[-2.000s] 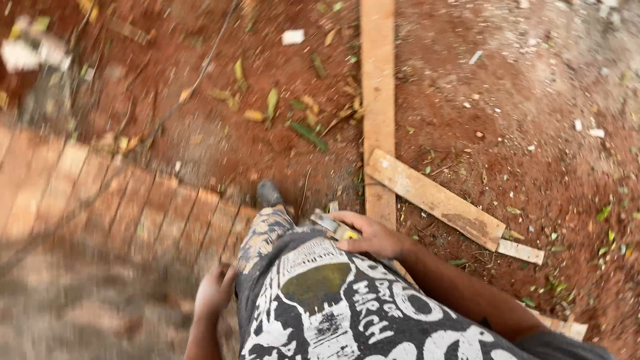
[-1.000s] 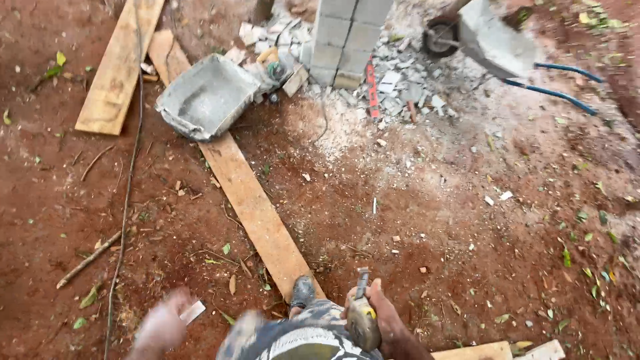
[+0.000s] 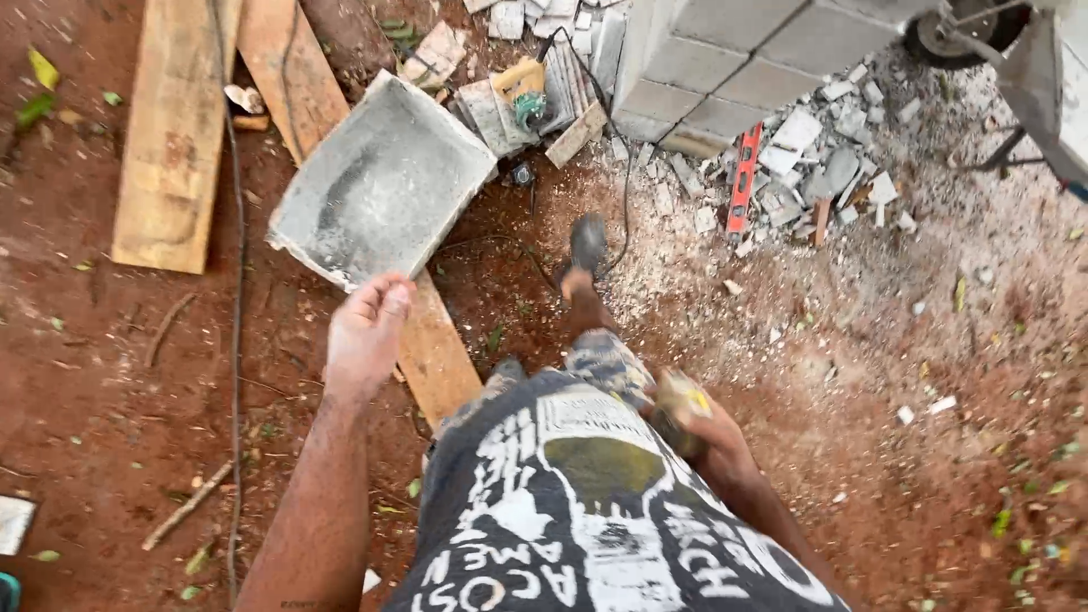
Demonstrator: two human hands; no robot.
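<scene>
My left hand (image 3: 365,331) is raised at centre left, its thumb and fingertips drawn together. It overlaps the near corner of a grey mortar tub (image 3: 382,183); whether it touches the tub or pinches something small, I cannot tell. Against my right hip, my right hand (image 3: 722,438) is closed around what looks like a tape measure (image 3: 680,404) with a yellow patch, blurred by motion. The tub lies tilted across a long wooden plank (image 3: 438,353) on red soil.
A concrete block pillar (image 3: 705,76) rises at the top, with broken tile pieces (image 3: 795,140) and a red spirit level (image 3: 744,183) at its foot. A wheelbarrow (image 3: 1033,93) stands upper right. Another plank (image 3: 170,144) lies upper left, and a dark cable (image 3: 238,340) crosses the soil.
The view has moved closer to the tub and pillar. My left hand is now raised in front of the tub's corner; the white piece seen in it a second ago no longer shows there.
</scene>
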